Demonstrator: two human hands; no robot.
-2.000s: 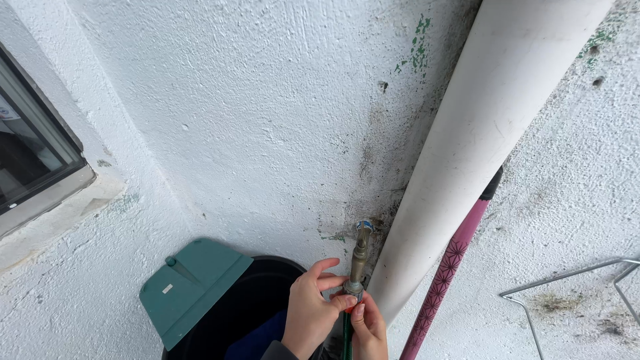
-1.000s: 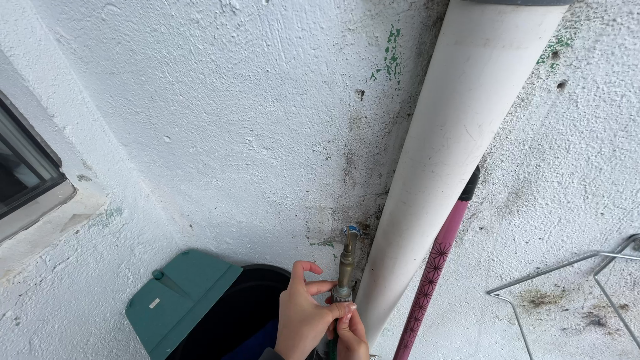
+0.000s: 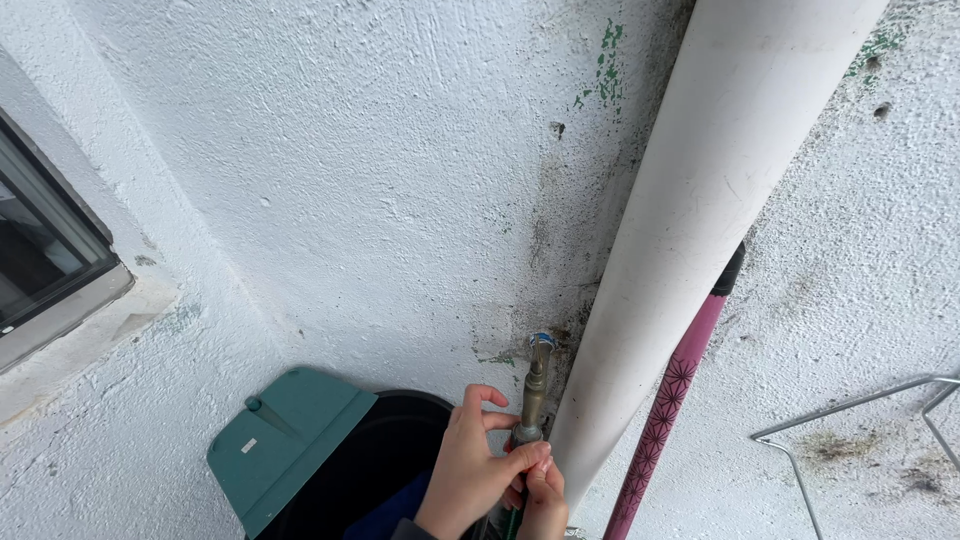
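Note:
A brass tap (image 3: 534,390) comes out of the white wall, with blue material around its base. At its lower end sits a hose fitting (image 3: 527,433), and a green hose (image 3: 513,522) runs down from there. My left hand (image 3: 472,465) has its thumb and fingers around the fitting, its index finger curled beside the tap. My right hand (image 3: 546,499) is just right of it, its thumb and fingertips pinched on the hose end below the fitting. A bit of orange shows between the hands; the fingers hide the rest of the joint.
A white drainpipe (image 3: 667,247) slants down close to the right of the tap. Behind it leans a pink patterned pole (image 3: 667,412). A dark bin (image 3: 375,450) with a green lid (image 3: 292,442) stands left of my hands. A bent metal rod frame (image 3: 847,409) is at the right, a window (image 3: 45,247) at the left.
Both hands stay at the tap's lower end throughout. My right hand's fingers have come up closer against my left thumb since the earliest frame.

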